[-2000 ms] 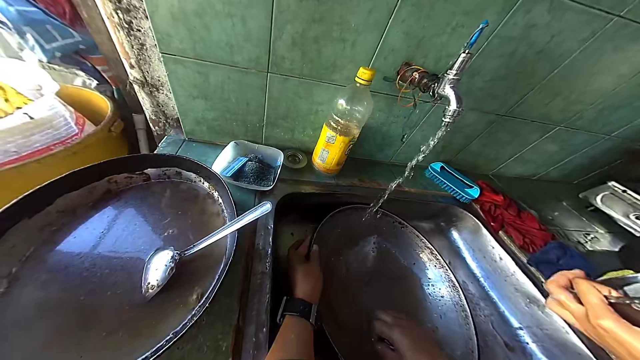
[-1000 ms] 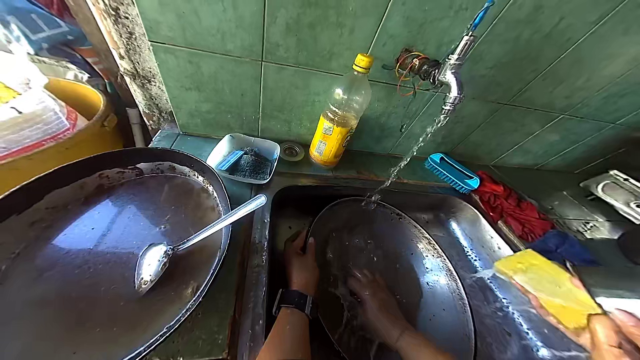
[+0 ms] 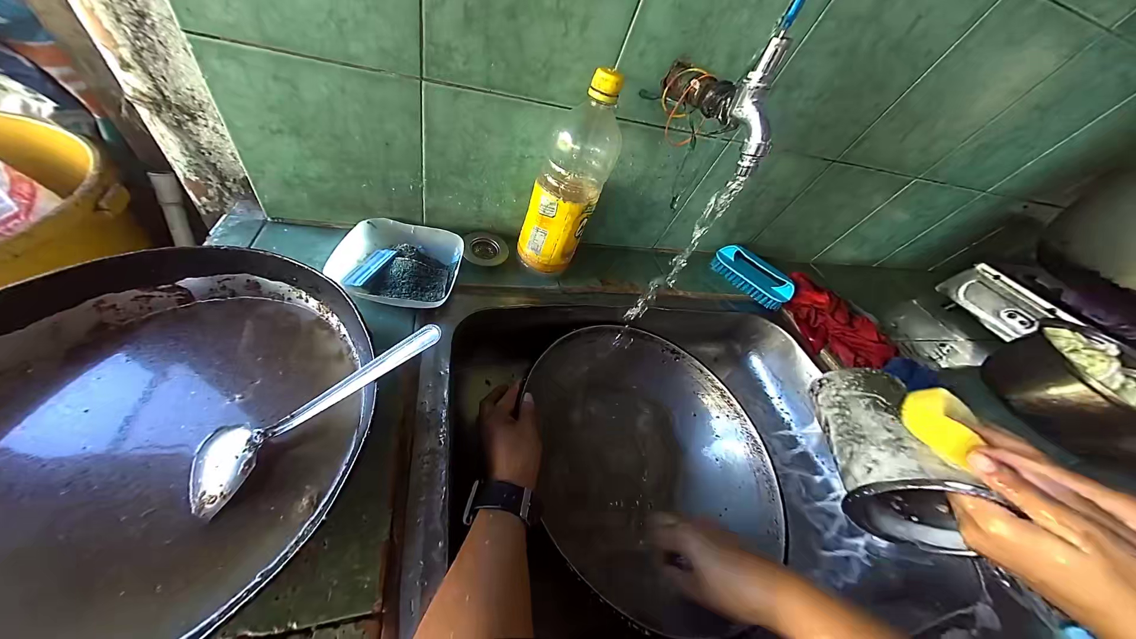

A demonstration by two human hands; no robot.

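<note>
My left hand (image 3: 512,437), with a dark watch on the wrist, grips the left rim of a large round dark metal pan (image 3: 621,426) tilted in the steel sink (image 3: 432,444). My right hand (image 3: 701,559) is blurred over the lower part of the pan's surface; whether it holds anything cannot be told. Water runs from the wall faucet (image 3: 754,124) onto the pan's upper edge. To the left, a metal serving spoon (image 3: 351,382) rests across the rim of a wide pan (image 3: 368,355) full of murky water.
A co-worker's hands (image 3: 1056,515) at right hold a yellow sponge (image 3: 939,426) and a soapy metal pot (image 3: 865,426). Behind the sink stand a plastic bottle (image 3: 555,222), a white tub (image 3: 390,232) with dark scouring material, a blue brush (image 3: 753,277) and a red cloth (image 3: 834,324).
My right hand has moved within the pan, while my left stays at its rim. The co-worker's sponge has come into view, and now a soapy pot shows beside it.
</note>
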